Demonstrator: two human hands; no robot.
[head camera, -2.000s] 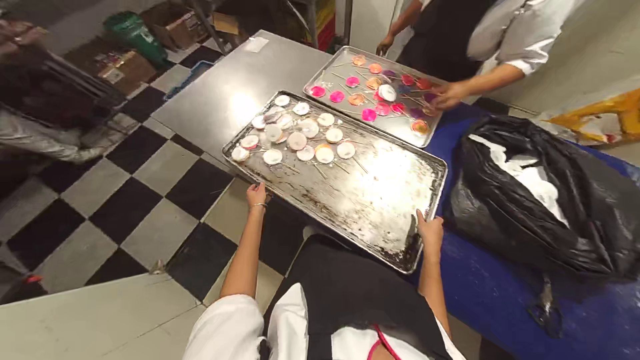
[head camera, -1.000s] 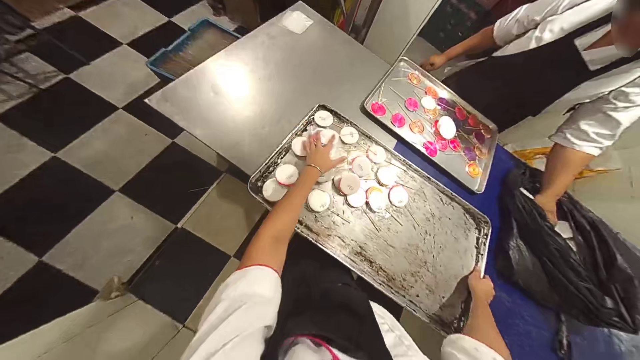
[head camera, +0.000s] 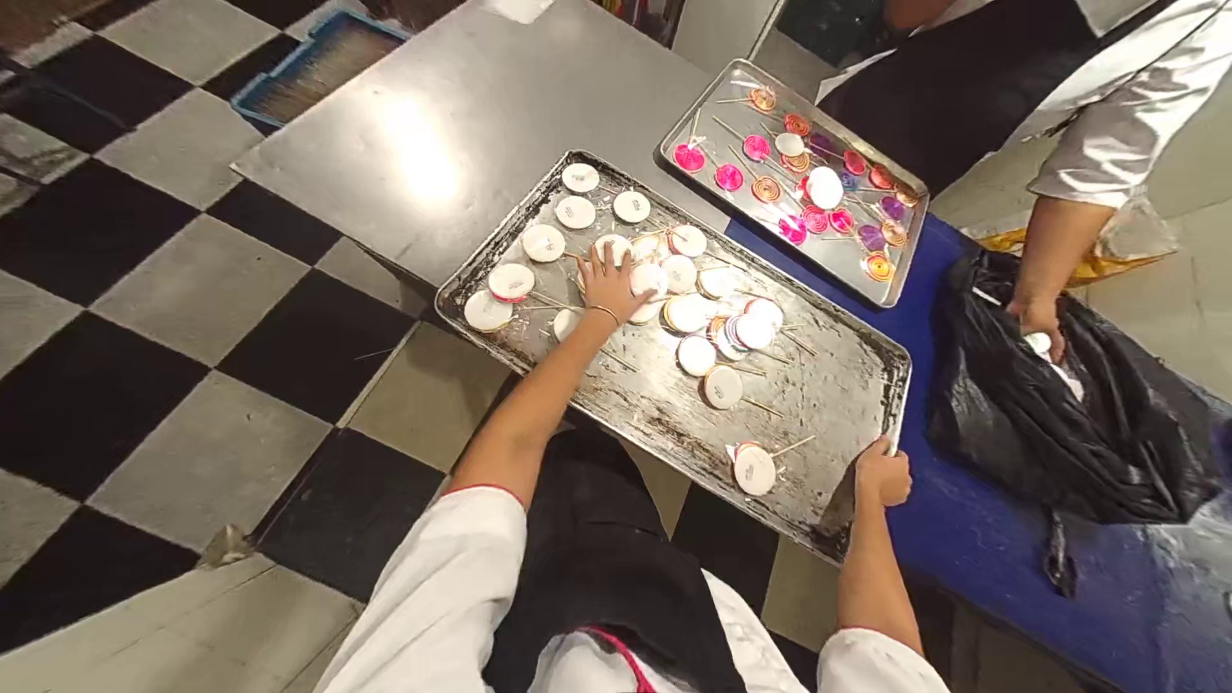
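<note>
A worn metal baking tray (head camera: 664, 414) lies tilted across the view, its far part over the tables. Wrapped lollipops with round white labels (head camera: 723, 386) are spread over its left half and middle; one lies apart near the lower right (head camera: 755, 470). My left hand (head camera: 613, 286) rests palm down on several of them, fingers spread; whether it grips any is hidden. My right hand (head camera: 883, 474) holds the tray's right rim near the lower corner. Beyond it, a second metal tray (head camera: 736, 207) bears pink, orange and purple spiral lollipops.
The tray overlaps a steel table (head camera: 481, 96) and a blue-covered table (head camera: 948, 539). At the right, a co-worker's hand (head camera: 1039, 322) reaches into a black plastic bag (head camera: 1088, 423). A blue crate (head camera: 289, 72) stands on the checkered floor.
My left hand has gone from the tray's left edge onto the lollipops, which are now spread farther right. The co-worker's hand has moved from the far tray to the black bag.
</note>
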